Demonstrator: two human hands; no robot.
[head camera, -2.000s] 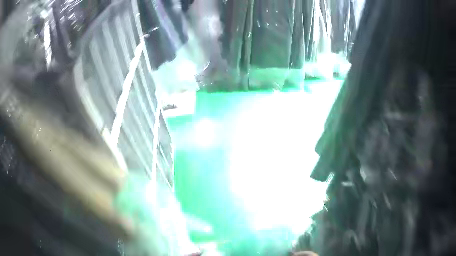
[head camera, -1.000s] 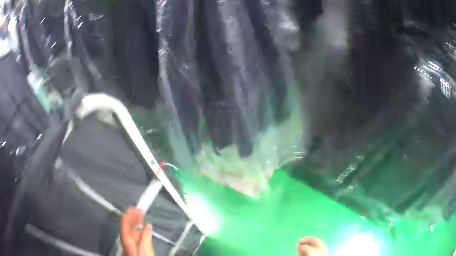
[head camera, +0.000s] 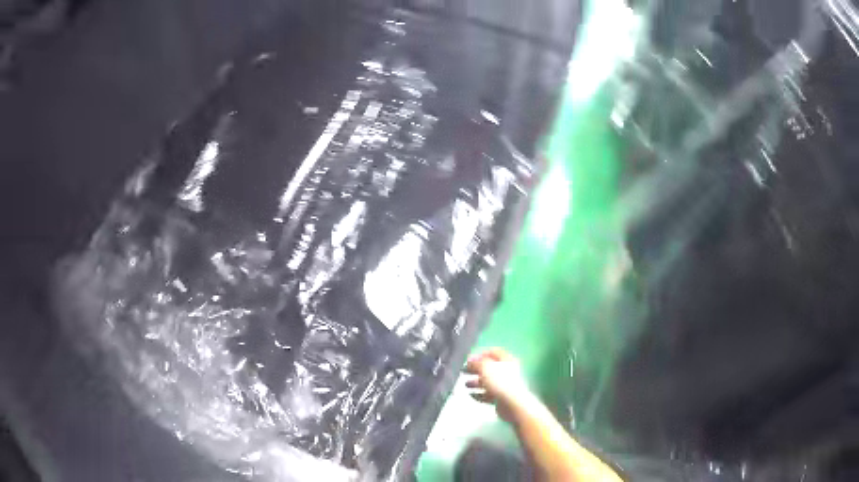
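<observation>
A dark garment in clear, crinkled film with sharp white glints lies inside the dark fabric-lined cart, filling the left and middle of the view. My right hand is at the lower middle, by the cart's right edge, with the forearm running down to the lower right. Its fingers are curled and slightly blurred; whether they touch or hold the edge cannot be told. My left hand is not in view.
A strip of glossy green floor with bright glare runs along the cart's right side. Dark bagged garments stand along the right of the view, blurred.
The view has turned from the cart's outside with its white bars to the bagged garment inside it. My left hand has left the picture. More of my right arm shows.
</observation>
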